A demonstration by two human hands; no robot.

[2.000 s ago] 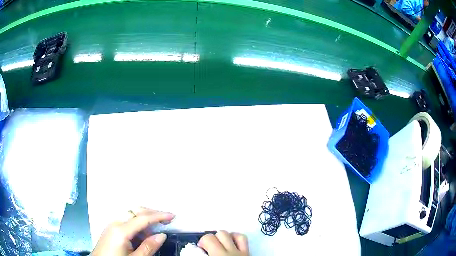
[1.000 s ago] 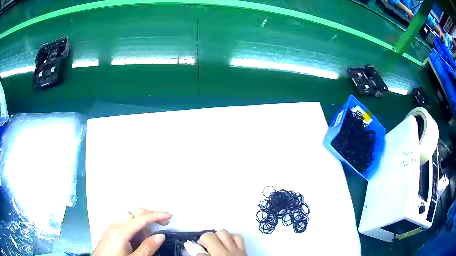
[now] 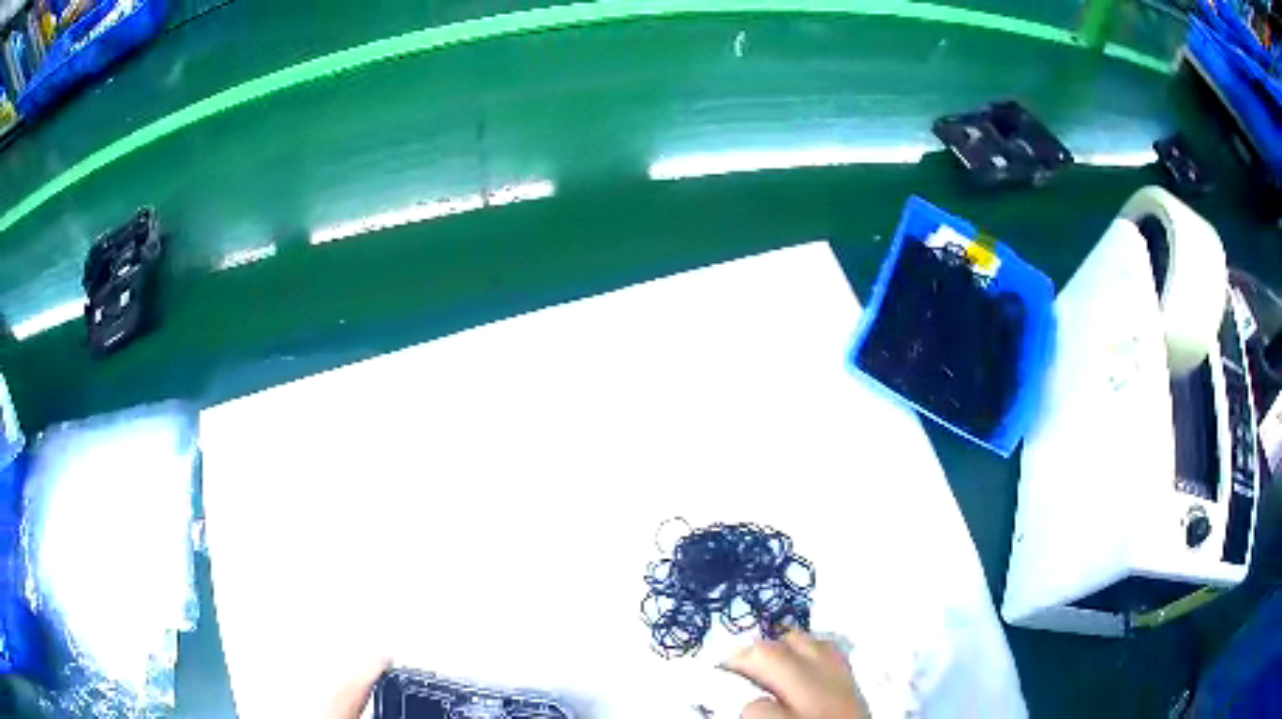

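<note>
A black plastic housing (image 3: 464, 698) lies at the bottom edge on the white sheet (image 3: 464, 478), its open side up and its lower part cut off. My left hand (image 3: 361, 691) is at the housing's left end; only a small part of it shows, cut off by the picture's edge. A tangled pile of black rings (image 3: 720, 573) lies on the sheet. My right hand (image 3: 801, 677) is at the pile's lower right edge, fingertips touching or just over the rings. Whether it holds a ring cannot be told.
A blue bin (image 3: 1036, 337) of black rings stands right of the sheet, beside a white tape dispenser (image 3: 1090, 464) with a cream roll (image 3: 1195, 281). Clear film (image 3: 113, 548) lies at left. Black housings (image 3: 124, 281) (image 3: 1002, 143) sit on the green belt (image 3: 562, 106).
My right hand has left the housing and moved right to the ring pile. My left hand is now mostly out of the picture. The whole view has turned and shifted.
</note>
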